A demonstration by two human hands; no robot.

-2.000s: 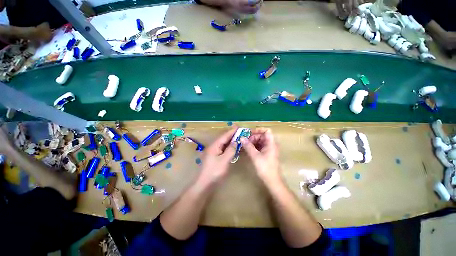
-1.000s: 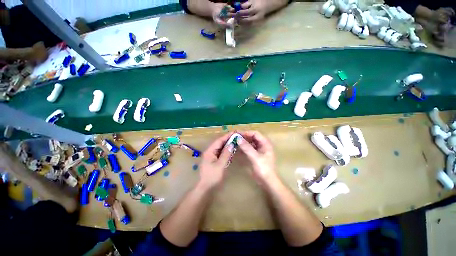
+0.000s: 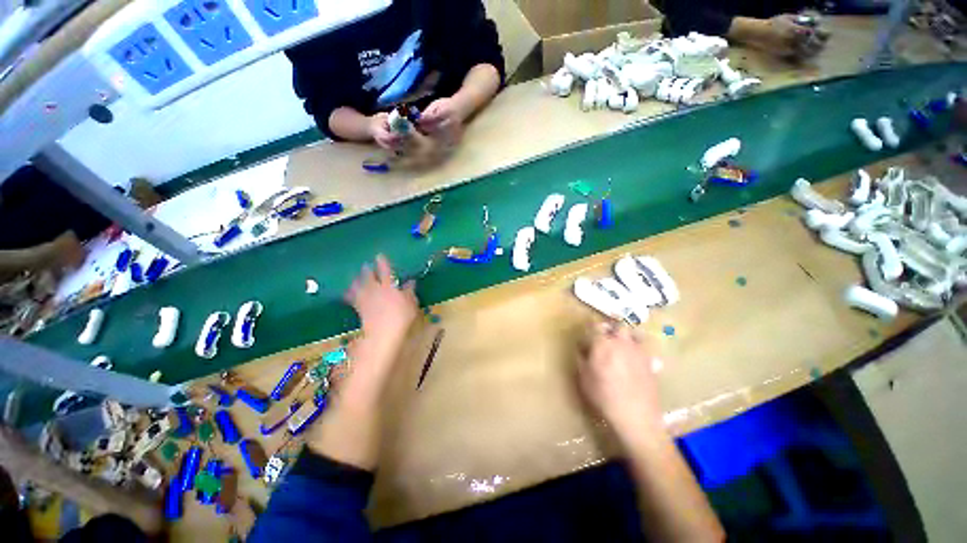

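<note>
My left hand (image 3: 384, 302) is blurred, reaching over the near edge of the green belt with its fingers apart; nothing shows in it. My right hand (image 3: 618, 371) is blurred over the bench, just below several white housings (image 3: 647, 281). Its fingertips are bent down near the lowest one, and whether it holds anything is hidden. A thin dark pen-length tool (image 3: 429, 358), perhaps tweezers, lies on the bench between my hands. Blue batteries with green boards (image 3: 226, 426) are piled left of my left forearm.
The belt (image 3: 366, 228) carries white housings (image 3: 523, 248), filled housings (image 3: 246, 325) and battery-and-board assemblies (image 3: 467, 255). White housings are heaped at right (image 3: 901, 233) and on the far bench (image 3: 647, 72). A person (image 3: 398, 64) works opposite. A grey post (image 3: 117, 207) stands at left.
My hands have parted from the housing they worked on together, left onto the belt edge, right towards the bench housings. That housing no longer shows in them. The view has turned right and tilted.
</note>
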